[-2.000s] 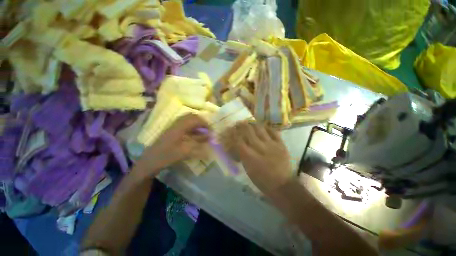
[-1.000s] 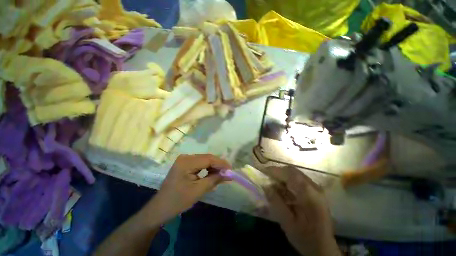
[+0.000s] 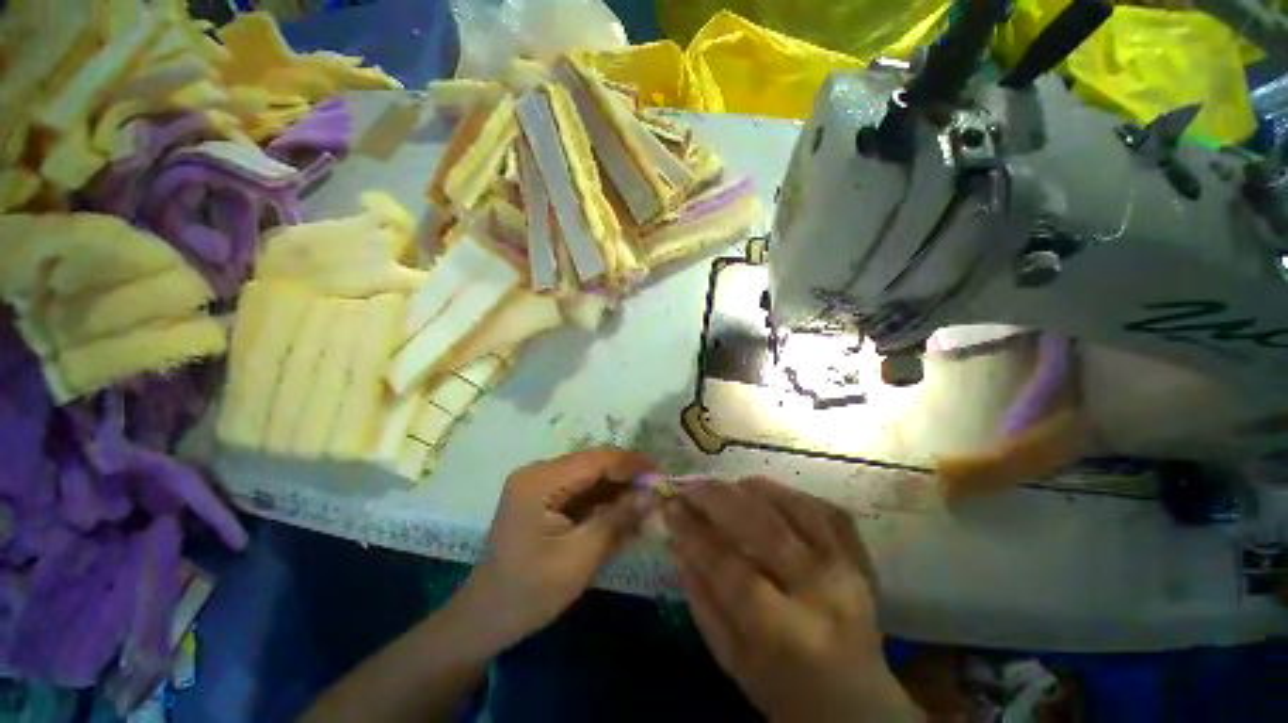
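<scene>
My left hand (image 3: 565, 544) and my right hand (image 3: 777, 586) meet at the table's front edge. Their fingertips pinch a small purple strip (image 3: 650, 482) between them. Most of the strip is hidden by the fingers, and I cannot tell whether a pale piece is still with it. The sewing machine (image 3: 918, 226) stands to the right of the hands, its lit needle plate (image 3: 826, 381) behind and right of them. Yellow strips (image 3: 314, 370) lie in a neat row at left, with white-faced strips (image 3: 455, 314) beside them.
Finished strips (image 3: 572, 177) lie fanned behind the rows. A purple heap (image 3: 99, 551) and yellow pieces (image 3: 113, 297) are at left. A brown-orange strip (image 3: 1010, 459) and a purple one (image 3: 1042, 384) lie right of the needle. Yellow bags (image 3: 770, 64) and a clear bag (image 3: 530, 31) are behind.
The view has swung right, showing more of the machine. Both hands have left the yellow rows with the purple strip and come together at the table's front edge.
</scene>
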